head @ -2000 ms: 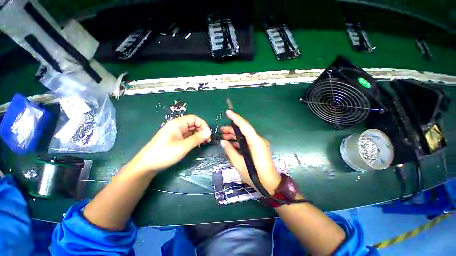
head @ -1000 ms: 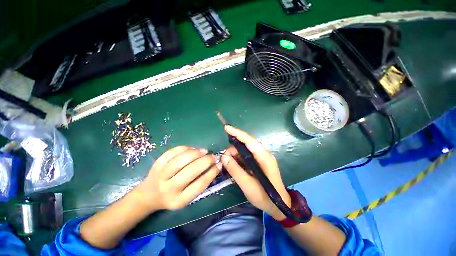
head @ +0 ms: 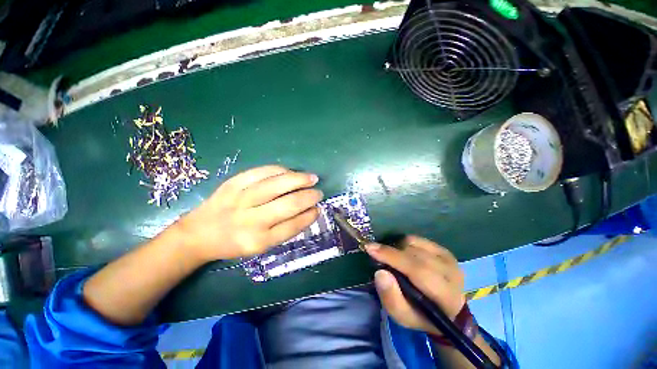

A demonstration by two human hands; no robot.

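A phone assembly (head: 306,249) lies on the green mat, its speckled board end to the right. My left hand (head: 252,209) lies over its left and upper part, fingers bent at the board; whether it holds a small part is hidden. My right hand (head: 421,281) holds the black soldering iron (head: 432,313) like a pen, with its tip over the speckled board end. A loose pile of small leaded components (head: 166,155) lies left of the work.
A black fume fan (head: 454,61) stands at the upper right, with a waste cup (head: 529,153) of silver bits below it. The iron stand (head: 612,79) is at far right. A clear parts bag (head: 29,173) and a dark holder (head: 27,267) are at far left. A white rail (head: 216,47) runs behind.
The hands were together at their fingertips. Now my left hand is over the phone assembly and my right hand has lowered the iron's tip to the board end. The view has shifted closer.
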